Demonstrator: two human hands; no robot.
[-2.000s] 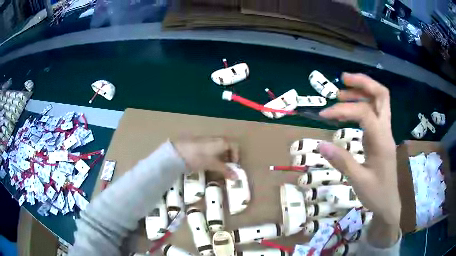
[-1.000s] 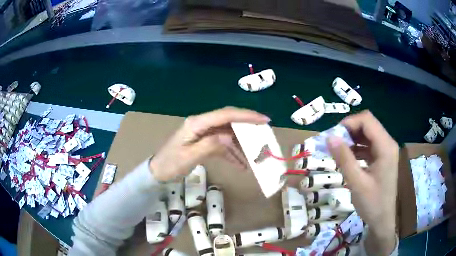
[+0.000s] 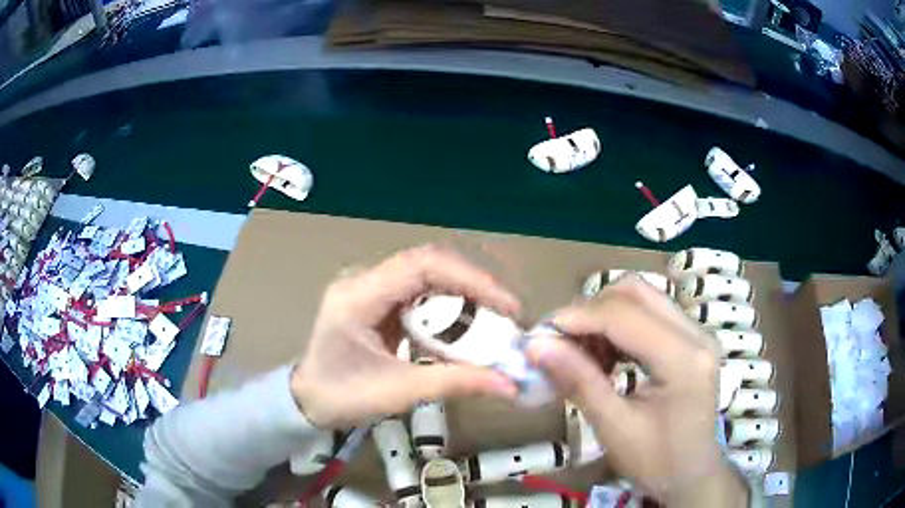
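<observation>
My left hand (image 3: 372,342) holds a cream car body (image 3: 461,327) with a dark band, above the cardboard sheet (image 3: 298,258). My right hand (image 3: 635,387) is beside it, fingertips pinching a small whitish piece (image 3: 536,369) at the car's right end. That piece is blurred; whether it is the tag cannot be told. Several cream cars lie in a row on the sheet at right (image 3: 729,316), and more lie below my hands (image 3: 516,461). Red strips lie among the lower ones.
A heap of white tags with red strips (image 3: 99,322) lies at left, with a single tag (image 3: 215,335) beside it. An open carton (image 3: 809,377) with white pieces is at right. The green belt (image 3: 417,149) carries scattered car shells. Stacked cardboard (image 3: 536,35) lies beyond.
The white shell in my left hand, seen open side out with a red strip, is now turned banded side up. My hands have come together. Belt shells have moved right.
</observation>
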